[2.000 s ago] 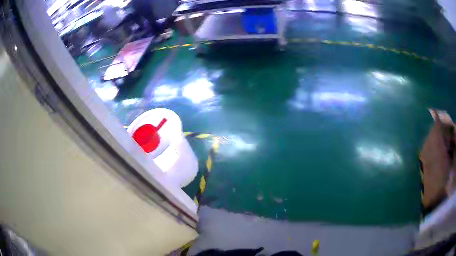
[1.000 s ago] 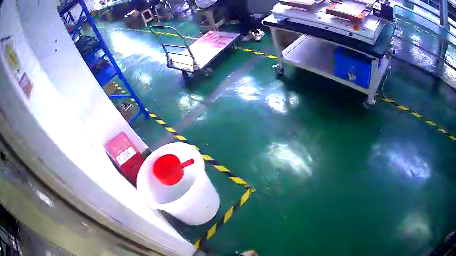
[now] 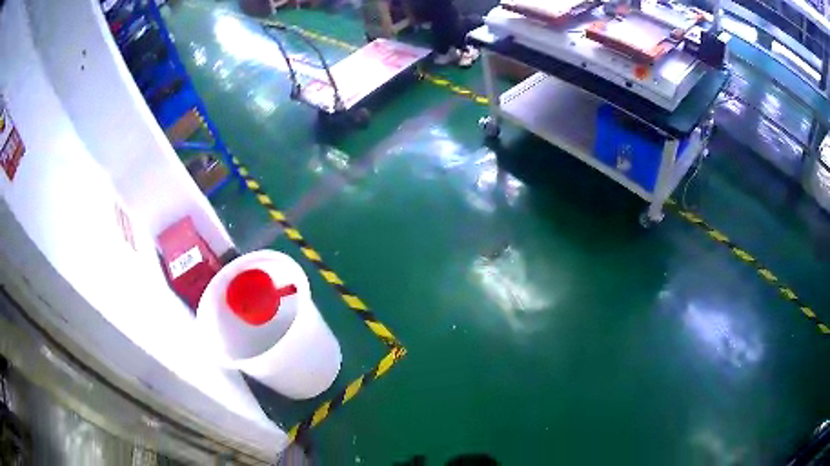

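Note:
Neither of my hands can be made out. A white round bin [image 3: 305,358] stands on the green floor at the lower left, with a red scoop-like object [image 3: 254,298] in its top. A red box [image 3: 187,261] with a white label is behind it against the white wall. A small dark shape, too unclear to name, shows at the bottom edge.
A wheeled bench [image 3: 582,119] with a blue bin [image 3: 628,146] on its lower shelf is at the upper right. A flat trolley [image 3: 369,75] and a blue rack [image 3: 171,96] are at the upper left. Yellow-black tape [image 3: 314,259] marks the floor. A person's legs [image 3: 446,32] show at the top.
The view has turned left and moved past the door edge. The red box, trolley and rack came into view, and the white bin has lately shifted left in the picture.

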